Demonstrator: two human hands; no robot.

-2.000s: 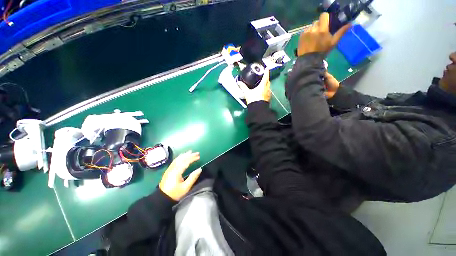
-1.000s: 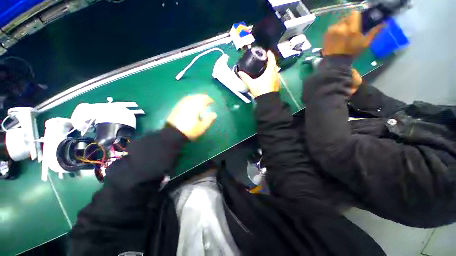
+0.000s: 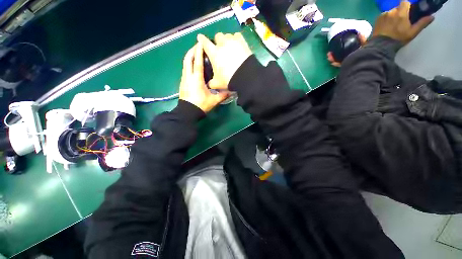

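Note:
The black camera ball (image 3: 207,68) shows as a dark strip between my two hands over the middle of the green bench; most of it and its white body are hidden by my hands. My left hand (image 3: 196,83) grips it from the left side. My right hand (image 3: 226,55) grips it from the right and top. The white pigtail cable (image 3: 159,98) runs left from under my hands along the bench. Whether a lens faces up cannot be told.
White camera bodies (image 3: 101,105) with black shells, red-orange wires and a pale disc (image 3: 116,157) stand at left. A yellow-white tube (image 3: 271,38) and a black-white box (image 3: 304,15) lie right of centre. At right, another person's hands hold a white-black camera (image 3: 346,43) and a black tool (image 3: 427,9).
My right hand has brought the camera left from near the box to mid-bench. My left hand, empty before, has moved up and right and closed on it. The neighbour's camera now shows.

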